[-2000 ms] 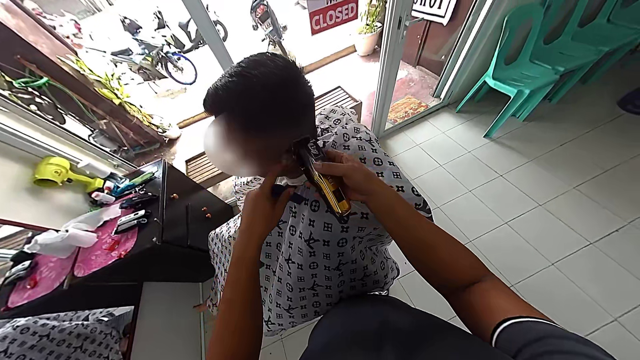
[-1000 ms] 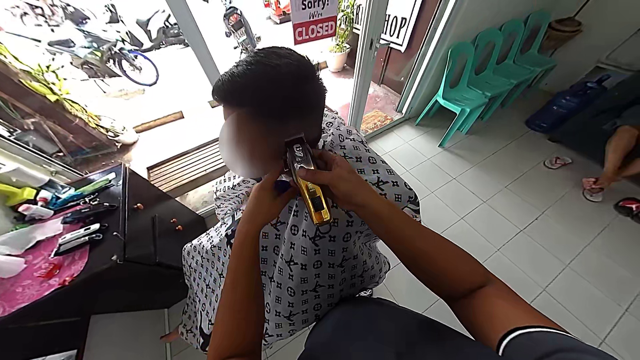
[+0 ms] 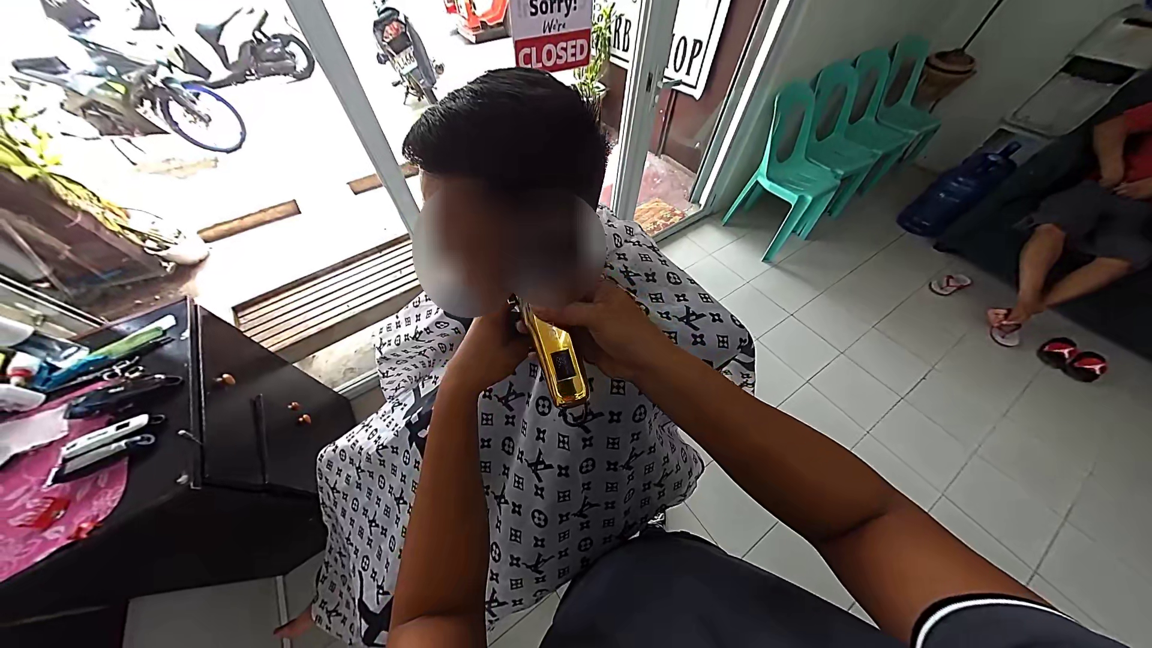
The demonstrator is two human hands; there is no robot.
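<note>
A gold hair clipper (image 3: 560,364) is in my right hand (image 3: 616,328), its head end up against the side of a seated person's head, where blur hides the contact. My left hand (image 3: 490,349) is beside the clipper's upper end, close to the person's jaw; whether it grips anything cannot be told. The person's short black hair (image 3: 517,126) is combed over the top. A white barber cape (image 3: 549,468) with a dark repeated print covers the person's shoulders and body.
At left, a dark counter (image 3: 261,450) holds more clippers (image 3: 103,436) and tools on a pink cloth (image 3: 81,504). Green plastic chairs (image 3: 796,171) line the right wall. Another person (image 3: 1080,225) sits far right, near a blue water jug (image 3: 958,189) and slippers (image 3: 1071,358). Glass doors stand ahead.
Both hands stay near the side of the head with the clipper between them. The view has swung right since the earliest frame, bringing the other seated person's legs in.
</note>
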